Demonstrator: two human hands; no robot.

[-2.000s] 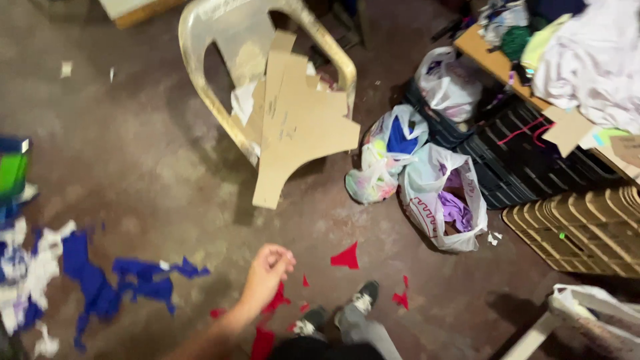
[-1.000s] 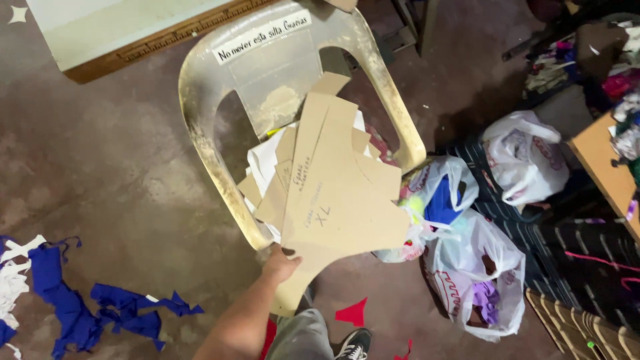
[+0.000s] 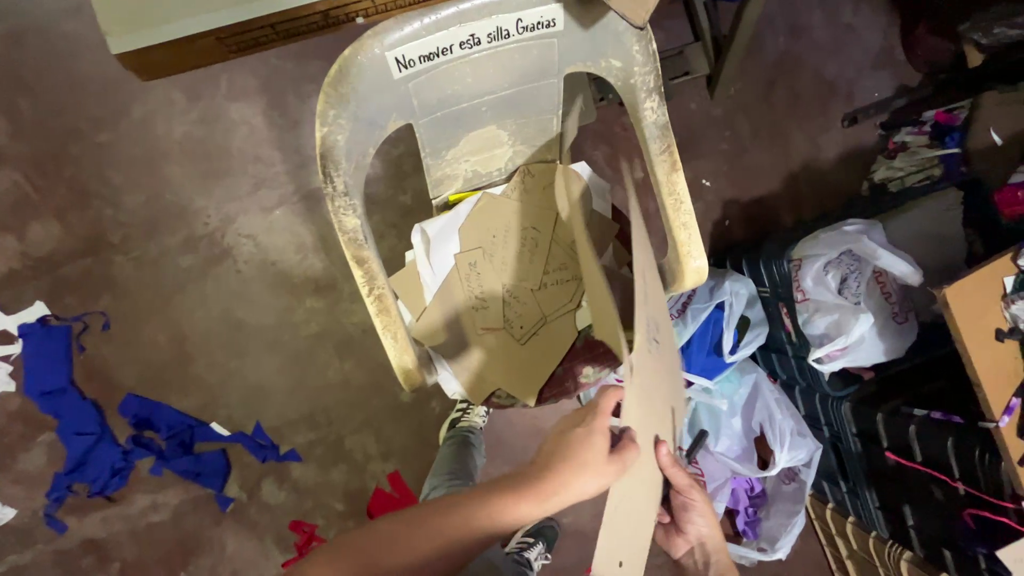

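Note:
My left hand [image 3: 588,444] grips the left edge of cardboard pattern pieces, its fingers curled. Held almost edge-on in front of the chair is the larger cardboard pattern piece [image 3: 652,376], its lower end between my two hands. A second cardboard piece [image 3: 592,256] stands apart from it at the upper left, blurred. On the right side my right hand [image 3: 686,504] is closed around the larger piece's edge, with a dark, pen-like object [image 3: 698,445] by its fingers. More cardboard pattern pieces [image 3: 512,296] with handwriting lie in a pile on the seat of a worn plastic armchair [image 3: 344,160].
Blue fabric scraps [image 3: 72,416] and red scraps [image 3: 392,494] lie on the floor. Right of the chair stand plastic bags [image 3: 852,296] of cloth, dark crates [image 3: 904,432] and a wooden tabletop [image 3: 980,336]. A table edge [image 3: 240,44] is at the upper left. My shoes are below the chair.
The top cardboard pattern, lying on the chair pile a second ago with my left hand at its lower edge, is lifted and turned edge-on. My right hand has come into view, holding it.

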